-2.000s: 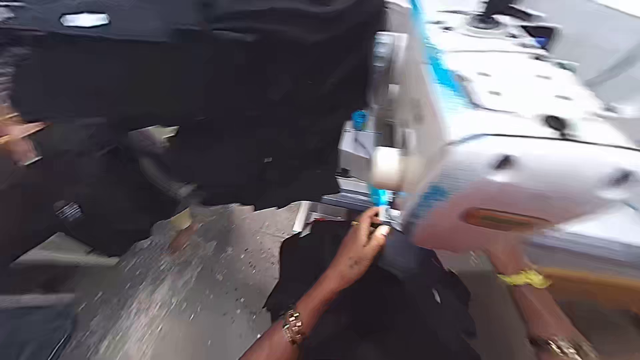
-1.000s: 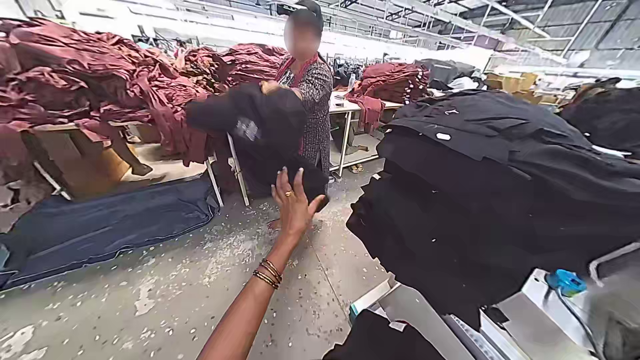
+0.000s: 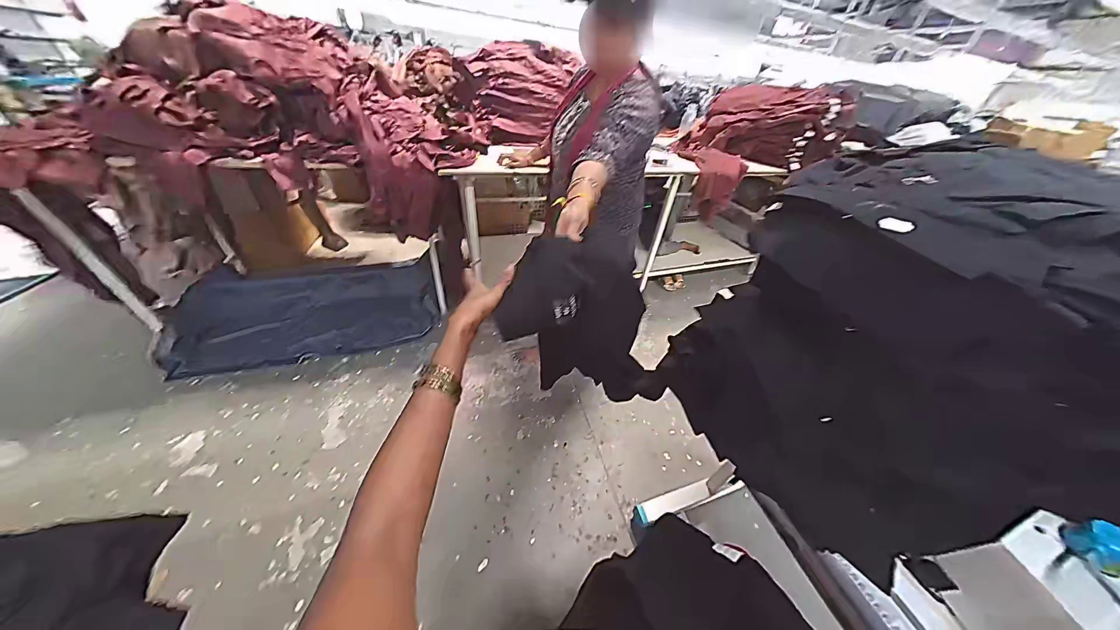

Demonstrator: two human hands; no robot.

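My left hand (image 3: 483,302) is stretched forward at the left edge of a folded black cloth piece (image 3: 595,302) with a small pale mark on it. Its fingertips meet the cloth, but whether they are closed on it cannot be told. A co-worker's hand (image 3: 575,216), with a yellow band at the wrist, holds the same cloth from above. The cloth hangs down between us. A gold-coloured bracelet (image 3: 439,380) is on my left wrist. My right hand is out of view. Another black cloth (image 3: 691,582) lies at the bottom, near the sewing machine table's edge (image 3: 761,534).
A large pile of black fabric (image 3: 875,376) fills the right side. Maroon garments (image 3: 236,96) are heaped on tables behind. The co-worker (image 3: 612,131) stands before a white table (image 3: 490,164). A dark blue sheet (image 3: 306,315) lies on the scuffed floor, with black cloth (image 3: 87,569) at lower left.
The view has swung up from the sewing machine to the co-worker. My left hand, at the machine two seconds ago, is now at the black cloth, which the co-worker has brought lower and towards me.
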